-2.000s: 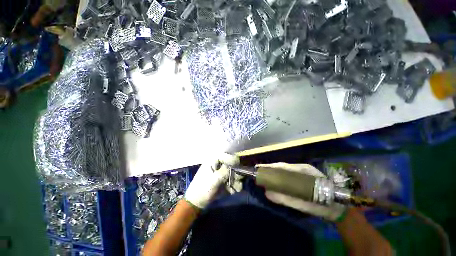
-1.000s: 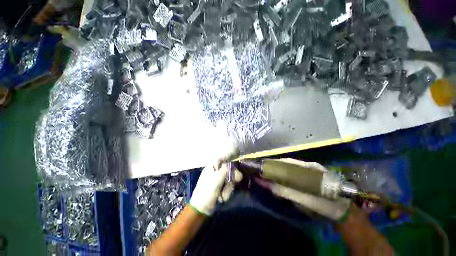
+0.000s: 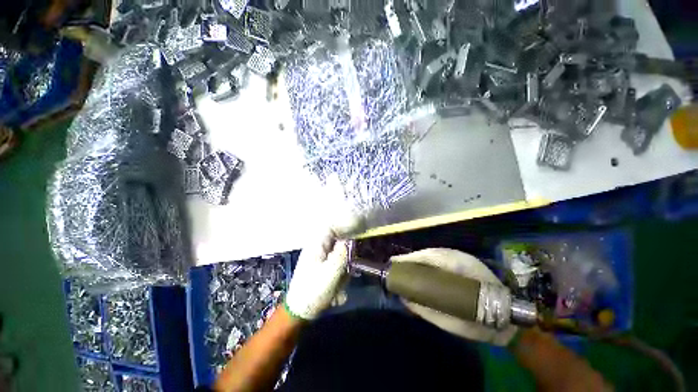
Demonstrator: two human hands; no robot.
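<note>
My right hand (image 3: 451, 318), in a white glove, is wrapped around a thick olive-brown air tool (image 3: 432, 289) with a silver collar. The tool's narrow metal nose points left at my left hand. My left hand (image 3: 318, 276), also in a white glove, holds a small metal bracket (image 3: 351, 251) at the tool's nose; the fingers hide most of it. Both hands are just below the table's front edge. Thin metal pins (image 3: 375, 176) spill from an open clear bag on the table behind them.
A large heap of brackets (image 3: 490, 69) covers the table's back. A bulging clear bag (image 3: 115, 184) is at the left edge. Blue bins with metal parts (image 3: 249, 306) stand below left; another blue bin (image 3: 624, 283) is below right. A yellow-orange object (image 3: 685, 128) is at far right.
The tool's nose and collar show more clearly now, with the tool slightly left. The left hand has turned a little and its fingers cover more of the bracket. The view has shifted slightly.
</note>
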